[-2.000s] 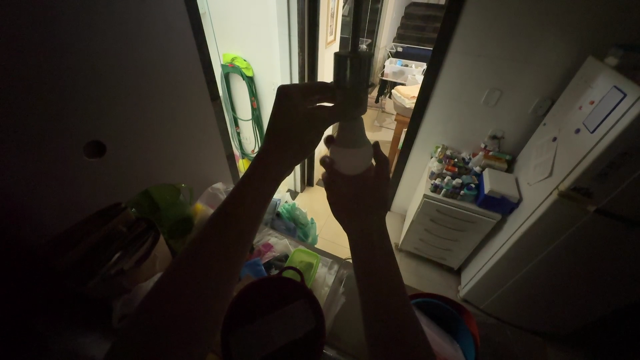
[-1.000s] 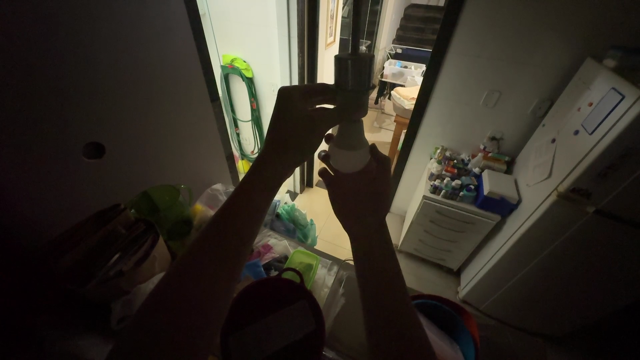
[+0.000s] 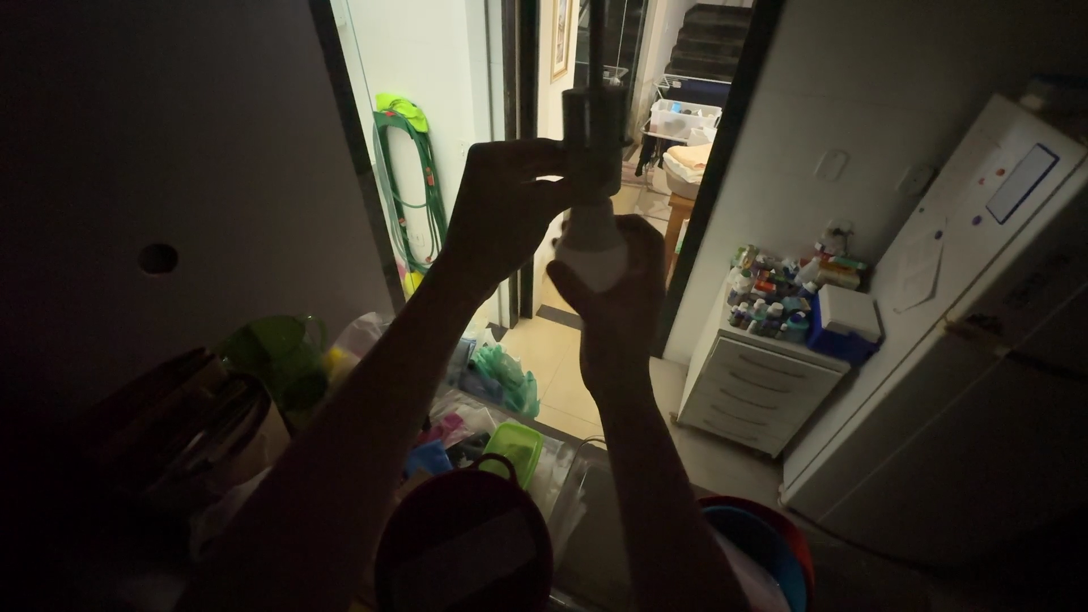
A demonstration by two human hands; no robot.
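A white light bulb [image 3: 591,259] hangs base up beneath a dark cylindrical lamp holder [image 3: 592,136], which is on a dark rod or cord from above. My right hand [image 3: 625,297] holds the bulb's rounded part, the thumb in front and other fingers around it. With thumb and fingertips my left hand [image 3: 518,204] pinches the lamp holder from the left, near its lower end. The bulb's neck meets the holder's lower end; how far it sits inside cannot be seen in the dim light.
Below are a dark round lidded container [image 3: 463,544], a green plastic tray [image 3: 512,450], bags and red and blue basins [image 3: 765,544]. A green jug [image 3: 285,348] stands left. At right, a white drawer unit [image 3: 765,382] bears bottles beside a refrigerator [image 3: 935,280]. A doorway lies ahead.
The fingers of my right hand have shifted around the bulb, with the thumb now across its front. My left hand stays at the lamp holder.
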